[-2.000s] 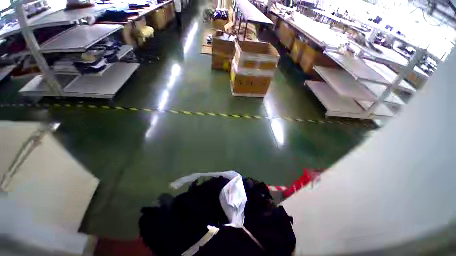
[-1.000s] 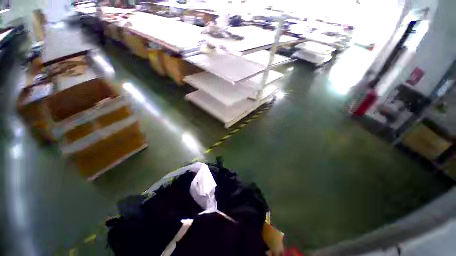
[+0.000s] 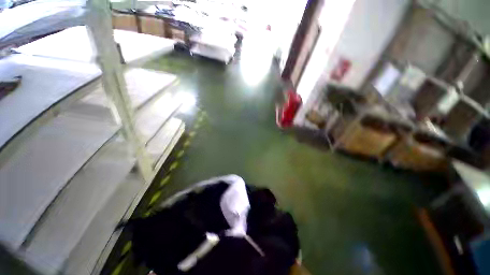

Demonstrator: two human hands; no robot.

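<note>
A bundle of black cut pieces (image 3: 263, 223) with ragged edges is at the bottom centre, close in front of me. A white tie strip (image 3: 235, 207) stands up from its top, and a short pale strip end lies across its front. A dull yellow patch (image 3: 297, 267) shows at the bundle's lower right, cut off by the picture's edge; I cannot tell what it is. Neither of my hands can be made out; the underside of the bundle is hidden below the edge.
White tiered shelves (image 3: 115, 153) with an upright post (image 3: 110, 75) are close on the left. Yellow-black floor tape (image 3: 171, 171) runs beside them. Green floor (image 3: 231, 139) lies ahead. A red object (image 3: 290, 109) stands by the wall, with brown boxes (image 3: 368, 138) and a blurred table (image 3: 473, 180) on the right.
The view has turned right and moved forward. The large cardboard boxes have left the picture, and the shelves are now close at left. The bundle stays in front of me.
</note>
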